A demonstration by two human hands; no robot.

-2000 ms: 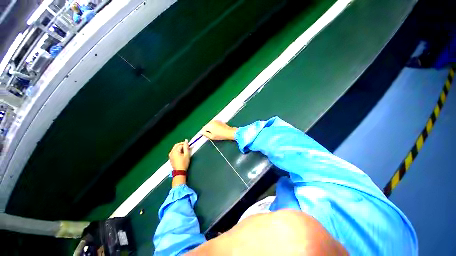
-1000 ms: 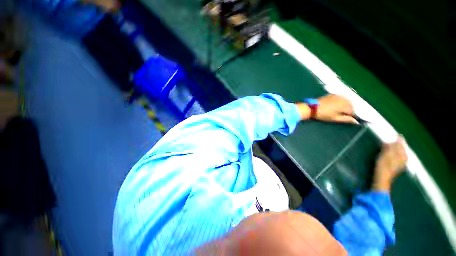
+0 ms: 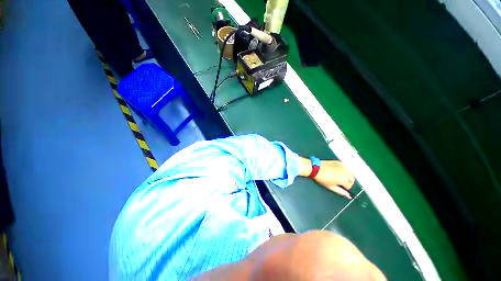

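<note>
My left hand [image 3: 334,175], with a dark red band and a blue block at the wrist, rests low over the dark green bench mat [image 3: 274,123] beside the white line edging [image 3: 379,200]. Its fingers are curled together, and a small dark part [image 3: 351,192] shows at the fingertips, mostly hidden. A thin pale seam [image 3: 343,209] runs across the mat just below the fingertips. My right hand is out of the picture.
A black soldering station [image 3: 261,68] with cords stands up the bench, near a round tan container [image 3: 225,39] and thin metal tools [image 3: 192,27]. A blue stool [image 3: 151,90] and a person's dark-clothed legs [image 3: 110,33] are left. The green belt [image 3: 335,112] lies beyond the edging.
The view has swung towards the left end of the bench, bringing the station and stool into clear view. My right hand has left the picture. My left hand stays near the seam.
</note>
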